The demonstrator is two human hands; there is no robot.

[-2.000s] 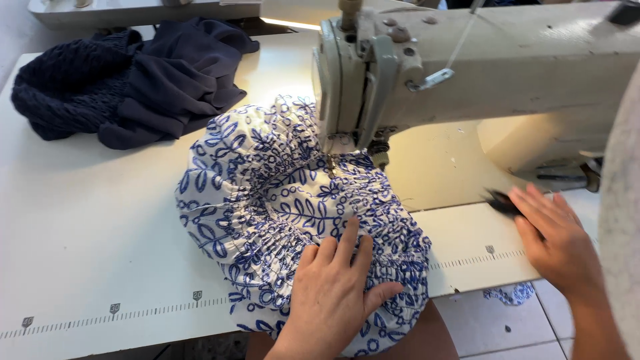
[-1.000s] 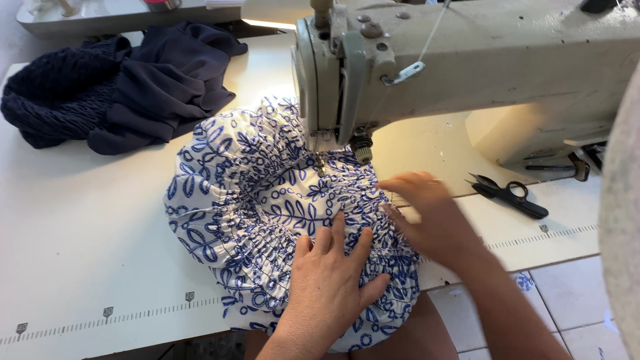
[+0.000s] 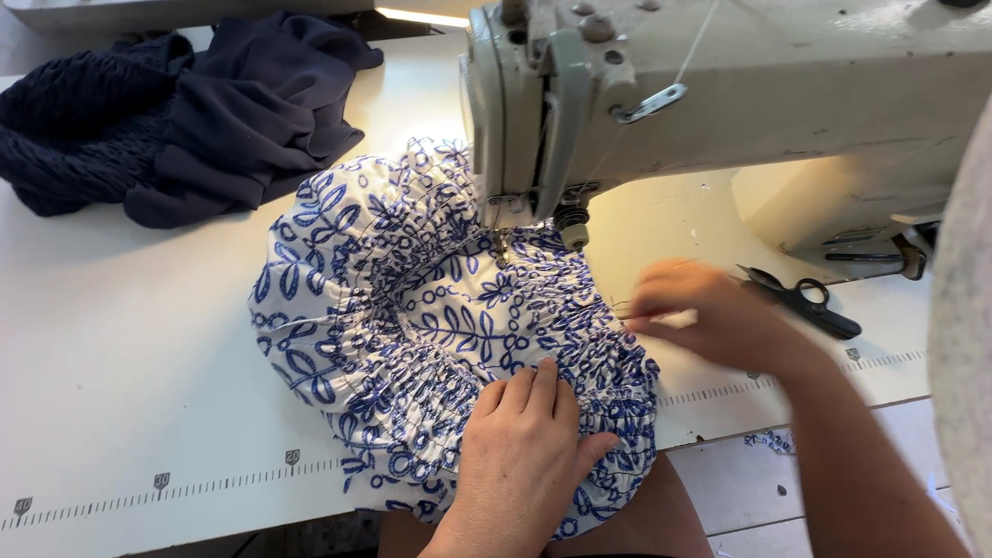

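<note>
A gathered white cloth with a blue leaf pattern lies in a ring under the presser foot of the sewing machine. Flat on its lower middle rests my left hand, fingers slightly spread, holding nothing I can make out. At the cloth's right edge my right hand is blurred, thumb and fingertips pinched together by a loose dark thread; whether they grip it is unclear. Black thread snips lie just right of that hand.
Dark navy gathered fabric is heaped at the upper left of the white table. A printed ruler scale runs along the front edge. Beyond the edge, a patterned scrap lies on the tiled floor.
My right hand was at the black thread snips in the oldest frame; it let them go and moved left to the cloth's right edge. My left hand has stayed on the cloth.
</note>
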